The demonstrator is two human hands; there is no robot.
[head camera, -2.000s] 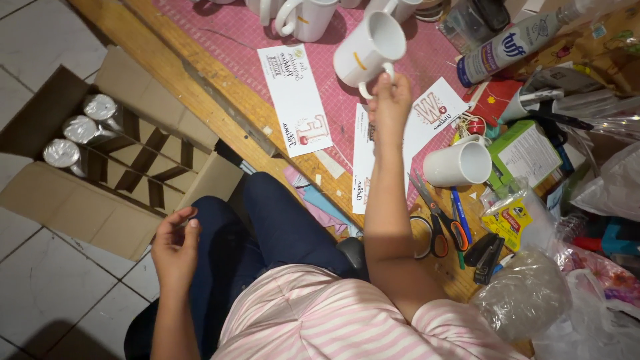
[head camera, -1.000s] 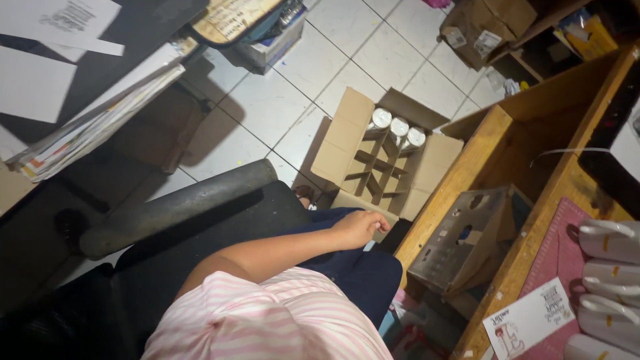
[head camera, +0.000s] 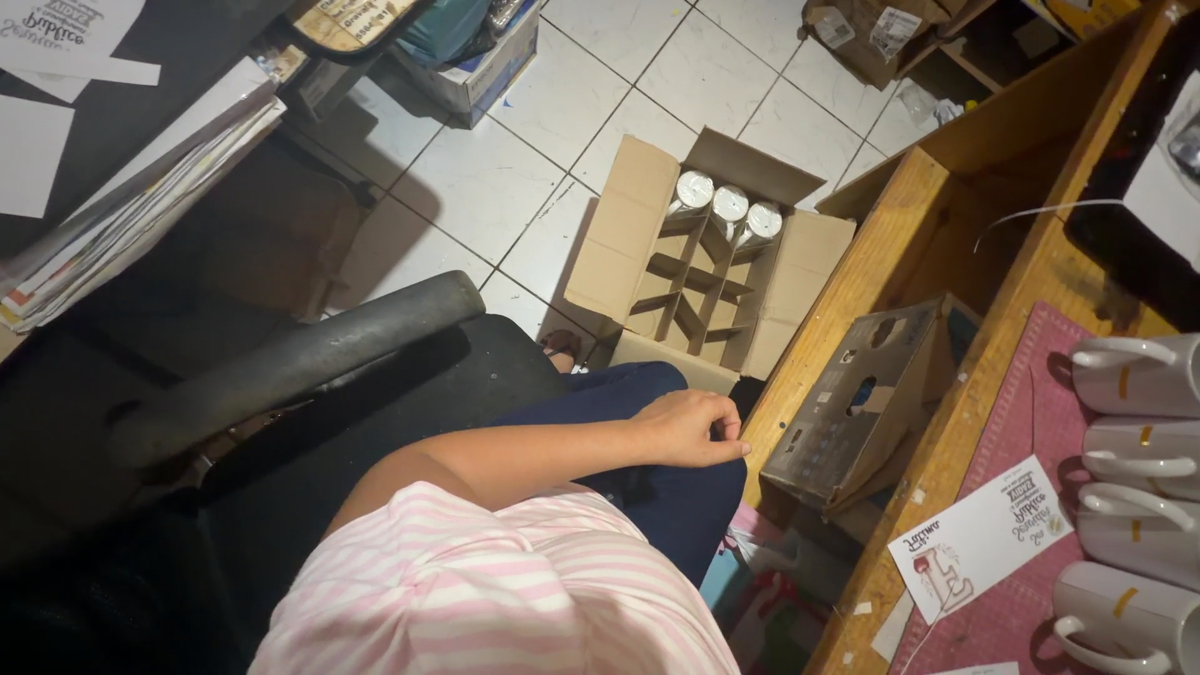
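My left hand rests over my dark trouser leg near the wooden desk edge, fingers curled and seemingly holding nothing. My right hand is outside the view. Beyond my knees an open cardboard box with dividers stands on the floor, and several white wrapped cylindrical items fill its far row. On the desk at the right, several white mugs with strips of yellow tape lie on a pink cutting mat. A printed paper strip lies beside them.
A black chair armrest is at my left. The wooden desk frame runs along the right, with a dark carton inside it. Stacked papers stand at the far left. Another box sits on the tiled floor.
The view has swung strongly left since two seconds ago. The right hand, which then held a white mug by its handle, has gone out of view. The left hand now lies over my leg.
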